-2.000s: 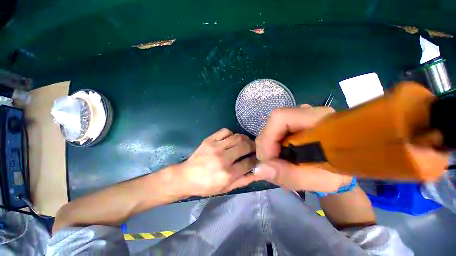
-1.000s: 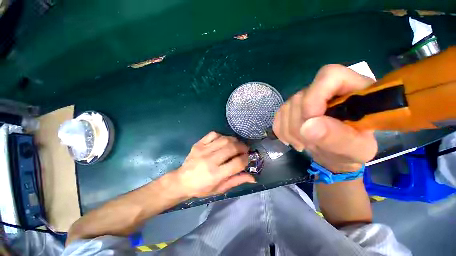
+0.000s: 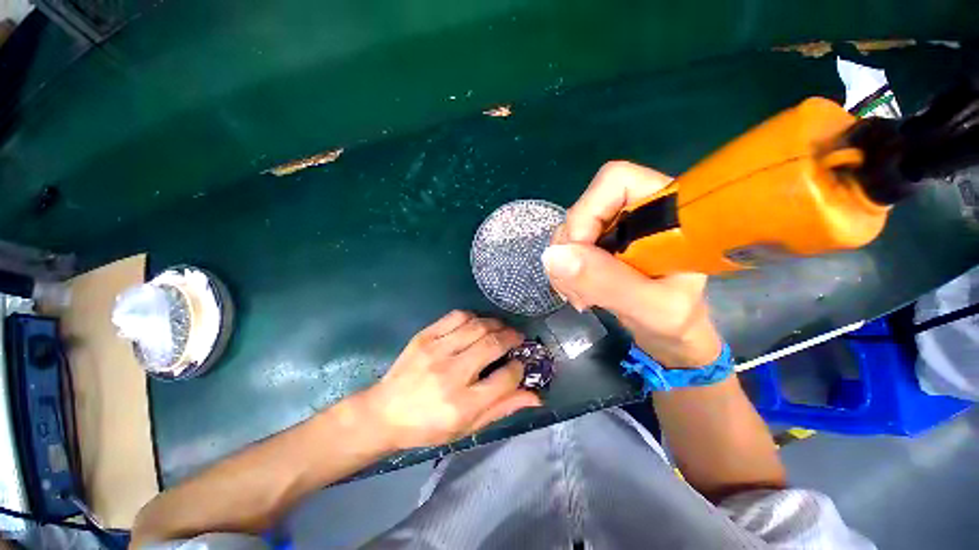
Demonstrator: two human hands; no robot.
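Note:
My right hand [image 3: 633, 269] grips the orange electric screwdriver [image 3: 751, 193] by its black-levered lower end. Its tip is hidden behind my fingers, over the right side of the round perforated dish [image 3: 517, 258]. My left hand [image 3: 446, 381] lies at the bench's near edge, its fingers on a small round electronic assembly [image 3: 536, 365], dark with shiny details. The assembly's left part is hidden by my fingers. A small clear plate [image 3: 574, 332] lies between the assembly and my right wrist, which wears a blue strap.
A round tub with white wad [image 3: 177, 322] stands left, beside a cardboard sheet [image 3: 113, 376] and a dark blue box with a knob [image 3: 45, 414]. A white piece [image 3: 865, 88] shows at far right behind the screwdriver. A blue stool [image 3: 859, 376] is below the bench.
My right hand and screwdriver moved from the work at my left hand out right, then back left over the dish. The assembly and clear plate came into view. The camera view has shifted.

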